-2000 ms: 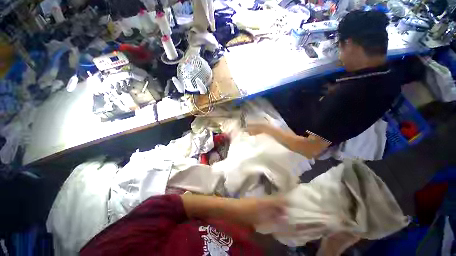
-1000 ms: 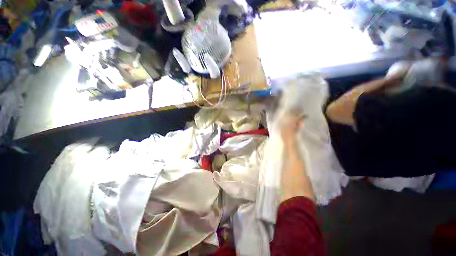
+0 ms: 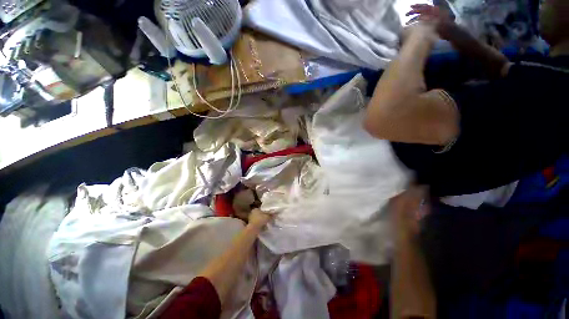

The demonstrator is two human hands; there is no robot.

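Note:
A cream garment piece (image 3: 359, 193) spreads between my hands, over other pale cloth right of centre. My left hand (image 3: 257, 218), below a maroon sleeve, is closed on its left edge. My right hand (image 3: 408, 209) is blurred at its right edge and appears to grip it; its fingers are hard to make out. A large garment pile (image 3: 181, 240) of white and cream cloth lies to the left, below the table. A red crate rim (image 3: 281, 152) shows between the cloths; cloth hides most of the crate.
The wood-edged table (image 3: 134, 96) crosses above the pile, with an overlock machine (image 3: 59, 53) and a small white fan (image 3: 199, 25) with a looped cord. A person in black (image 3: 493, 131) sits close on the right, arms raised towards white cloth (image 3: 330, 28) on the table.
The view has shifted, so the fan and machine sit higher and further left. Both hands now show at the cream piece, where one hand showed before. The neighbour's arms and white cloth are in different positions.

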